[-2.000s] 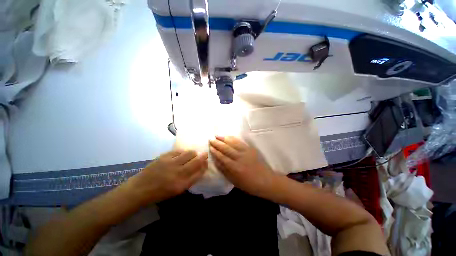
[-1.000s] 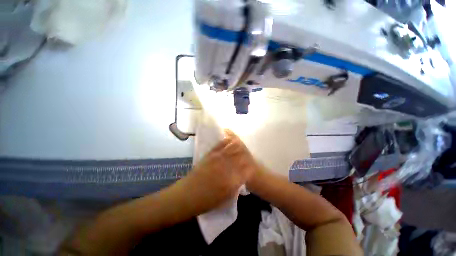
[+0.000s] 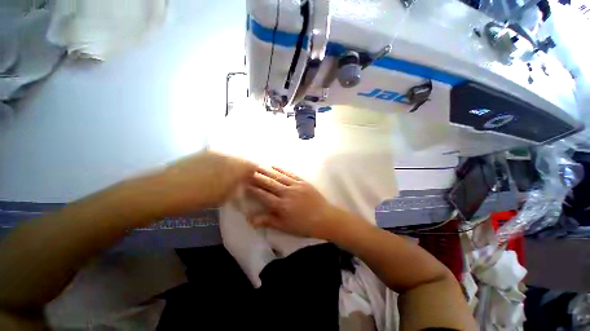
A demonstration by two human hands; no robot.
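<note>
A cream garment panel [image 3: 359, 171] lies under the head of the white sewing machine [image 3: 388, 87] and hangs over the table's front edge onto my black-clothed lap. My left hand [image 3: 226, 173] is blurred and lies on the panel left of centre, its fingertips in the lamp glare beside my right hand. My right hand [image 3: 284, 202] lies on the panel with fingers pointing left, fingertips on the cloth. I cannot tell whether either hand pinches it. The presser foot and needle are lost in the glare left of the dark grey stub [image 3: 305, 123].
Cream cut pieces [image 3: 107, 29] lie at the back left. The grey ruled table edge [image 3: 420, 210] runs along the front. A black control panel [image 3: 511, 115] is at the right of the machine. A red basket [image 3: 508, 223] with white cloth [image 3: 501, 278] stands beyond the table's right side.
My hands were together over the panel's front; my left hand has moved left and up. The cloth now spreads further left, over the slide plate. The view has shifted slightly.
</note>
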